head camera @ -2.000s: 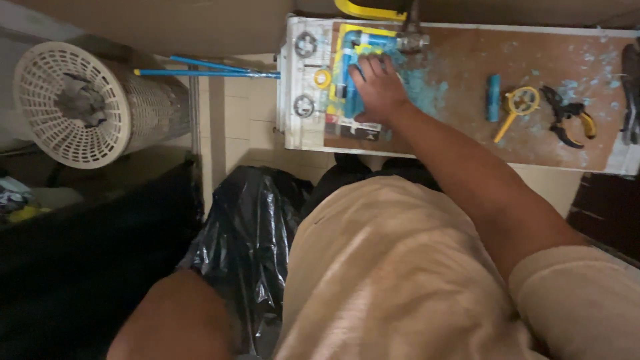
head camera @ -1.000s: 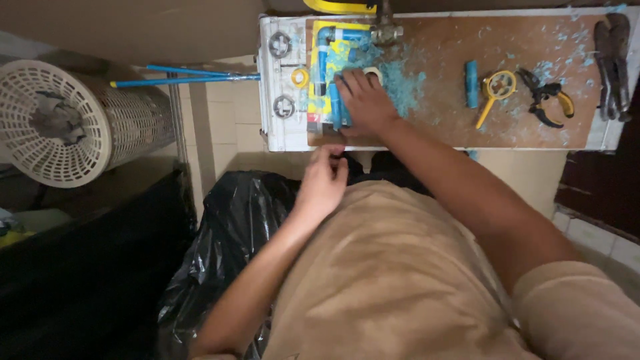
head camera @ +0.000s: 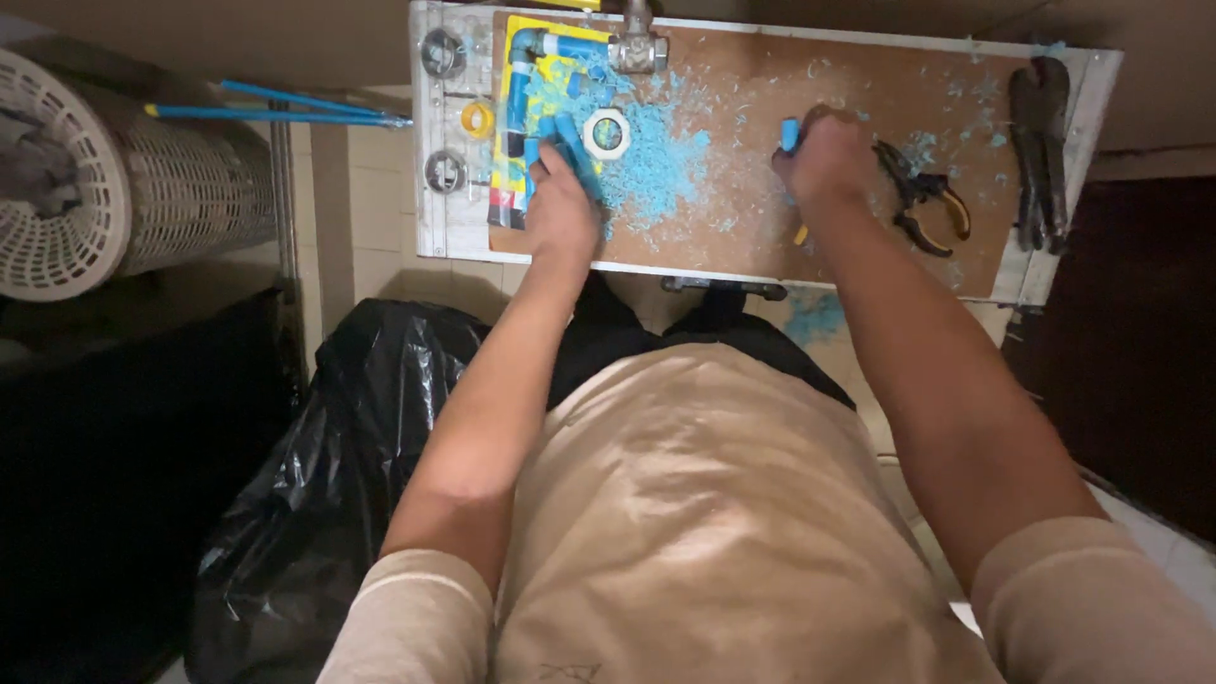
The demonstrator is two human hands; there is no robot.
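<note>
My left hand (head camera: 562, 204) is closed around several short blue pipe pieces (head camera: 568, 142) at the left part of the workbench, beside a white ring (head camera: 606, 134). My right hand (head camera: 828, 157) grips a short blue pipe (head camera: 789, 134) farther right; its fingers partly hide the pipe. Just below that hand the end of a yellow handle (head camera: 801, 234) shows. Near the left hand, a blue pipe elbow assembly (head camera: 525, 47) lies on a yellow sheet (head camera: 511, 27), and a yellow ring (head camera: 477, 119) is to its left.
Blue shavings (head camera: 665, 157) cover much of the board (head camera: 750, 76). A metal valve (head camera: 638, 51) is at the back edge. Pliers (head camera: 920, 198) and large dark pliers (head camera: 1040, 152) lie right. Blue rods (head camera: 275, 114) stick out left, near a basket (head camera: 114, 180). A black plastic bag (head camera: 380, 399) stands below.
My right hand has moved right from the pipe pieces at the left to the lone blue pipe. My left hand has come up from near my body and taken hold of the pipe pieces.
</note>
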